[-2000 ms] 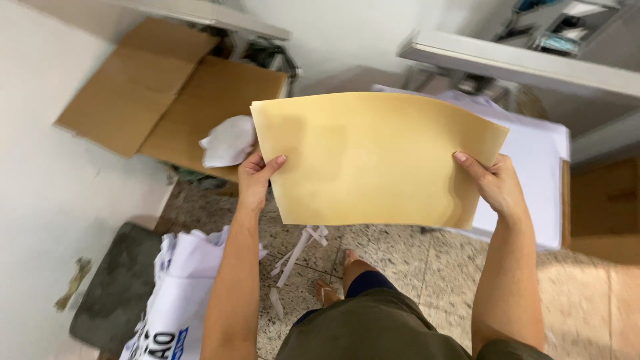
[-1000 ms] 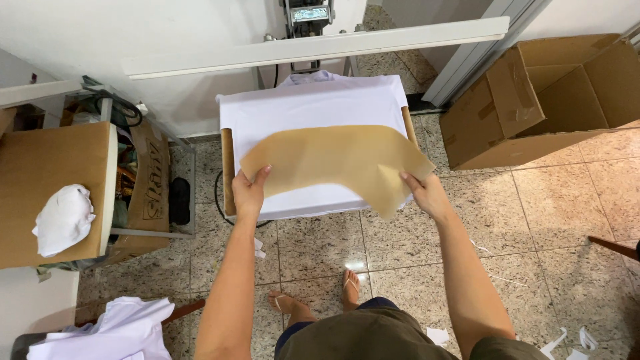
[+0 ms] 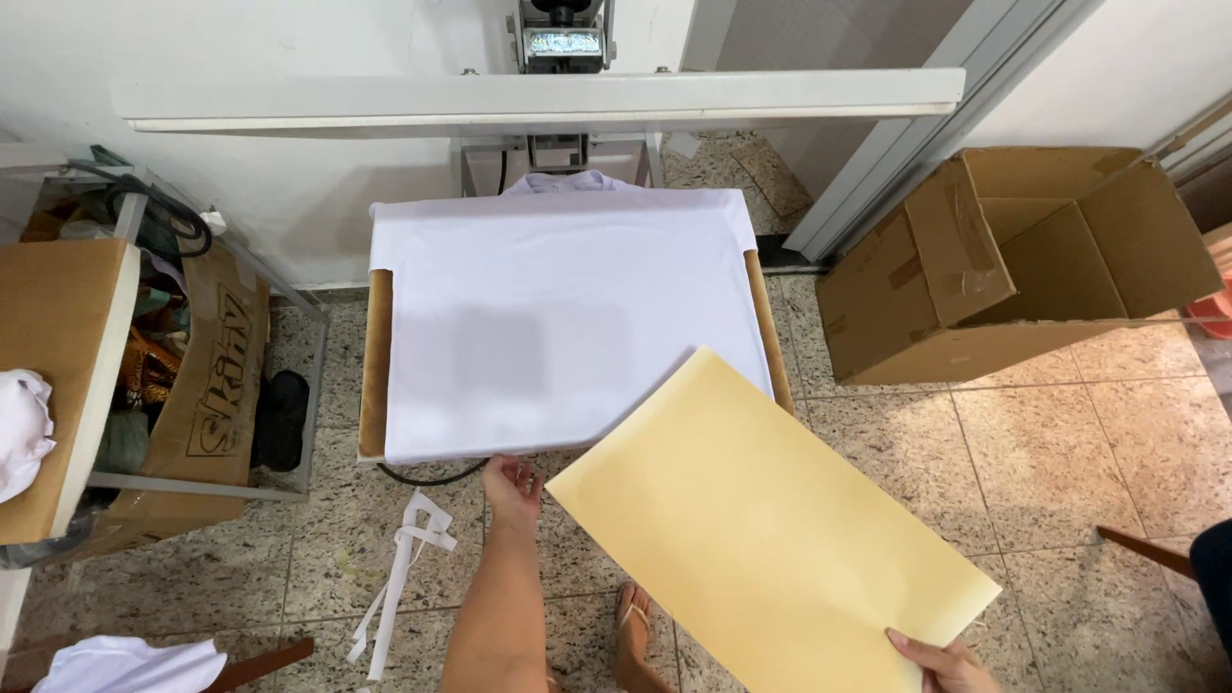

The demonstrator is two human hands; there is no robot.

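Note:
A white T-shirt (image 3: pixel 568 318) lies spread over the lower platen of a heat press, its collar at the far side. The platen's brown edge (image 3: pixel 376 366) shows at left and right. My left hand (image 3: pixel 513 484) touches the shirt's near edge, fingers curled; whether it grips the cloth is hard to see. In my right hand (image 3: pixel 938 664), at the lower right, is a corner of a large yellowish sheet (image 3: pixel 780 529), tilted, its far corner over the shirt's near right part. The press's white upper plate (image 3: pixel 549 99) stands raised behind the shirt.
An open cardboard box (image 3: pixel 895 279) stands on the floor at right. On the left are a table (image 3: pixel 58 289) with white cloth (image 3: pixel 21 433) and a stuffed carton (image 3: pixel 219 375) beneath. White strips (image 3: pixel 395 577) lie on the floor. A person's dark-clothed leg (image 3: pixel 1215 563) shows at far right.
My left hand has let go of the yellowish sheet and moved to the shirt's near edge. The sheet, earlier held in both hands over the shirt, is now at the right in my right hand.

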